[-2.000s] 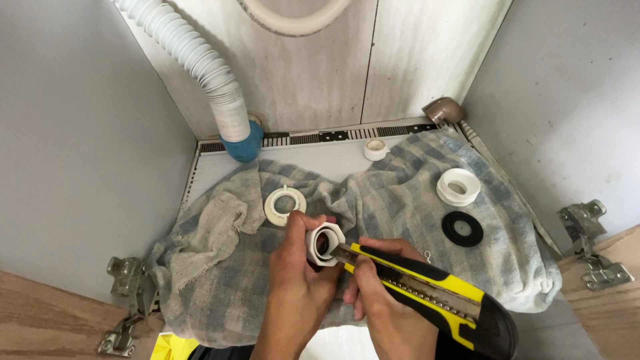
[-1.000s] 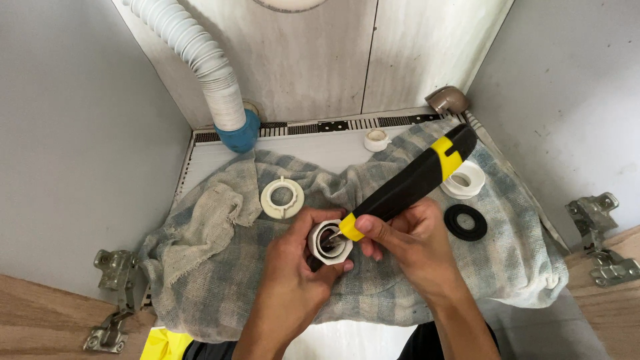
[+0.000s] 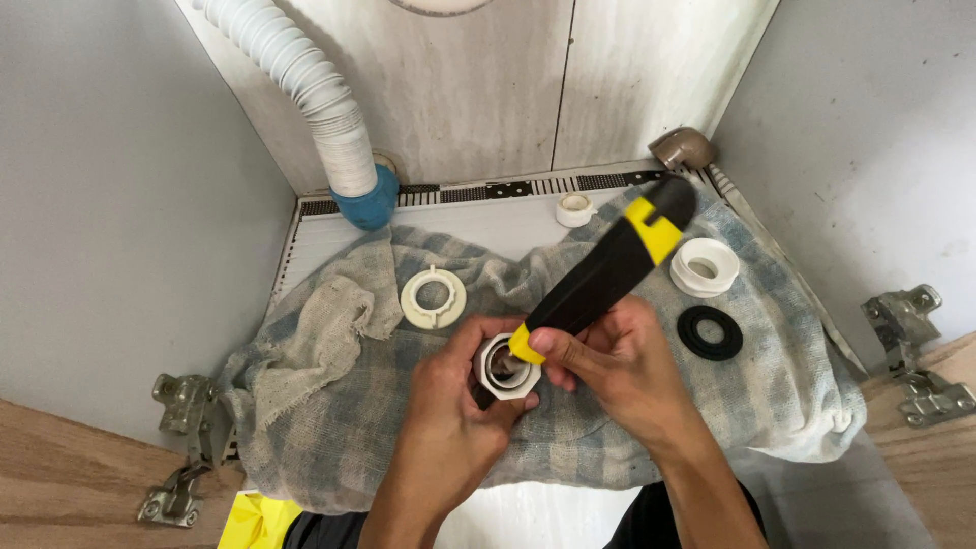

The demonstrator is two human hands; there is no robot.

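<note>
My left hand point(image 3: 456, 404) holds a white plastic pipe fitting point(image 3: 528, 379) with an octagonal rim, its opening facing up. A black and yellow utility knife point(image 3: 596, 280) is in my right hand point(image 3: 621, 366), its front end down in the fitting's mouth and its handle slanting up to the right. The blade tip cannot be made out. Left of the fitting, on a checked cloth point(image 3: 335, 450), lies a cream plastic ring nut point(image 3: 433, 298). Right of the knife are a white threaded collar point(image 3: 704, 268) and a black rubber washer point(image 3: 710, 333). Behind stands a small white cap nut point(image 3: 575, 210).
A white corrugated drain hose point(image 3: 328, 107) runs into a blue pipe collar point(image 3: 368, 200) at the back left. A brown pipe elbow point(image 3: 682, 148) sits at the back right. Grey cabinet walls and metal hinges point(image 3: 183, 450) flank both sides. Yellow material point(image 3: 258, 520) shows at lower left.
Two seconds ago the knife's handle slanted down to the right; it then swung up, and now points up and right from the fitting. Both hands stay closed on the same items.
</note>
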